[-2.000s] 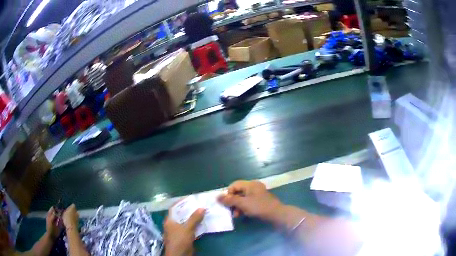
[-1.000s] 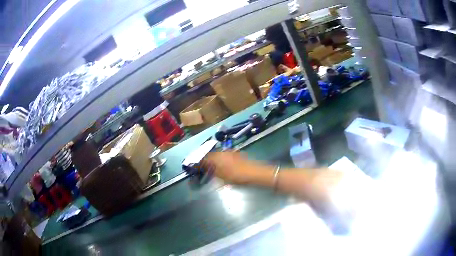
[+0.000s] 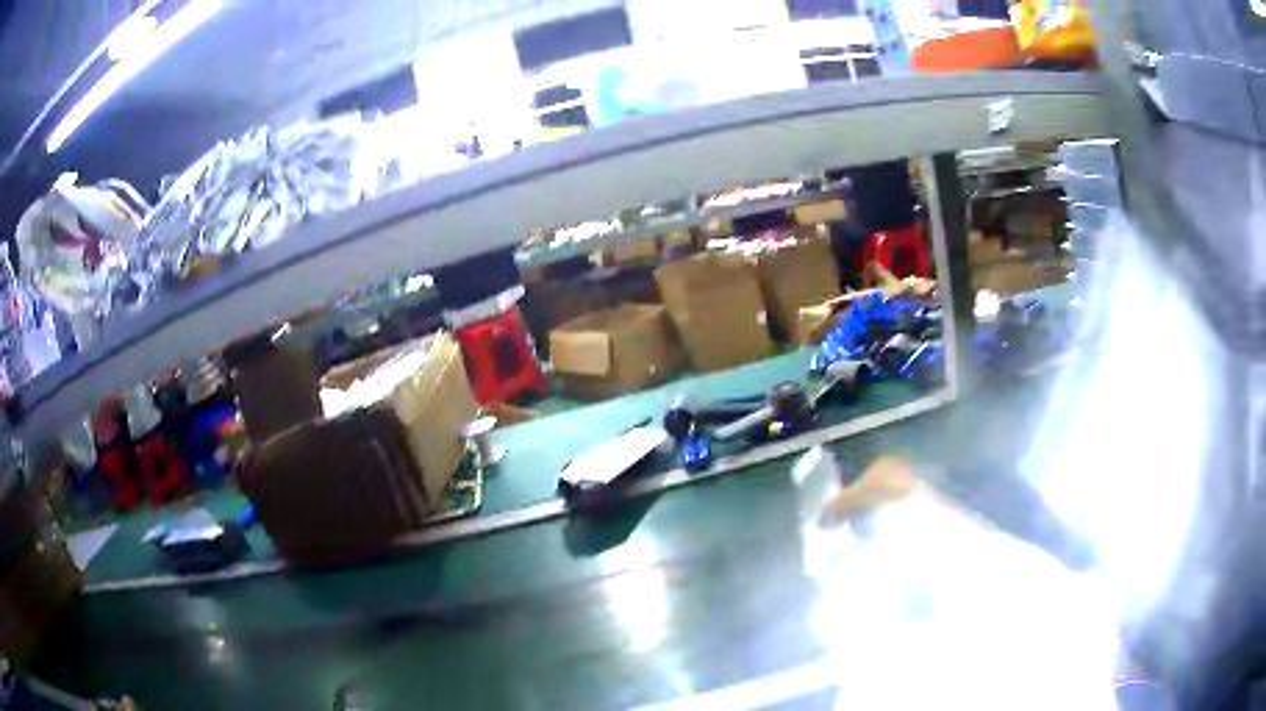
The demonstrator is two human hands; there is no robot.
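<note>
My right hand [image 3: 884,489] is on the right over the belt, blurred and partly washed out by strong white glare. A pale retail box [image 3: 819,503] stands at the left of its fingers. The hand looks to be at or touching the box, but I cannot tell if the fingers grip it. My left hand is not in view.
A green conveyor belt [image 3: 486,632] runs across. Beyond it are an open brown carton [image 3: 340,486], a dark tray with white paper [image 3: 611,465], black handheld products [image 3: 750,415] and a blue-wrapped pile [image 3: 868,331]. An overhead shelf [image 3: 555,181] and its post cross the view.
The view has swung to the right and up, then partly back. The folded leaflet and my left hand have left view. My right hand has gone from the leaflet to beside the retail box.
</note>
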